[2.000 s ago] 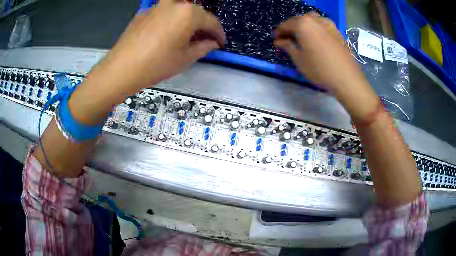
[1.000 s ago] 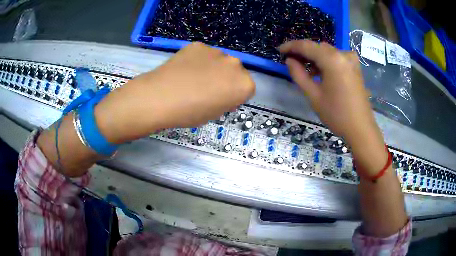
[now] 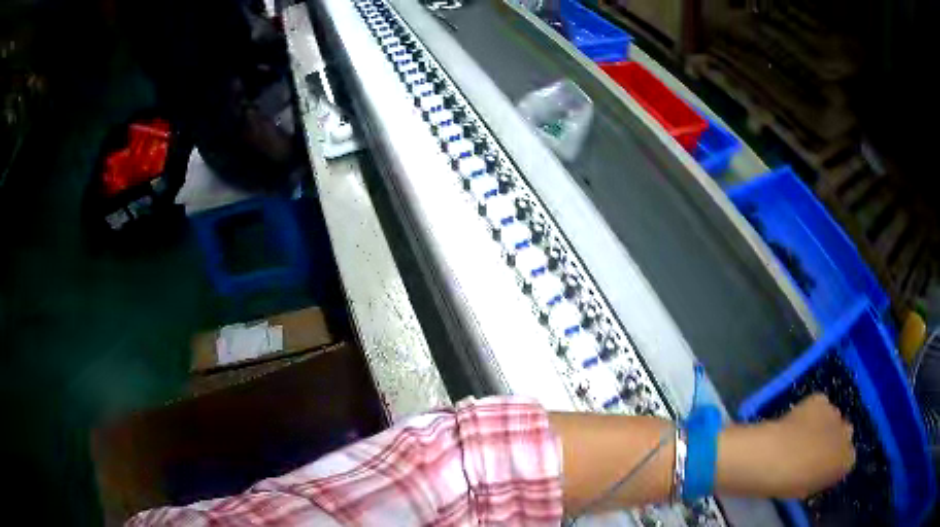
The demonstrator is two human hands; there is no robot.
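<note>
My left hand (image 3: 792,453), with a blue strap (image 3: 703,453) on the wrist, is over the blue component bin (image 3: 912,432) at the lower right. It looks curled; its fingertips and anything between them are hidden. Dark small parts lie in the bin around it. My right hand is out of the picture. The strip of circuit boards (image 3: 502,211) runs from the top centre to the lower right, with blue discs and dark round parts on it. My left forearm covers its near end.
A metal rail (image 3: 629,288) flanks the boards, beside a dark belt (image 3: 680,237). A clear bag (image 3: 557,115) lies on the far side. Beyond are a red tray (image 3: 655,101) and a blue bin (image 3: 814,242). An open cardboard box (image 3: 299,331) and a blue stool (image 3: 247,247) are at left.
The view has swung left along the line. The bin now shows at the lower right, with my left hand over it instead of over the boards. My right hand has left the picture.
</note>
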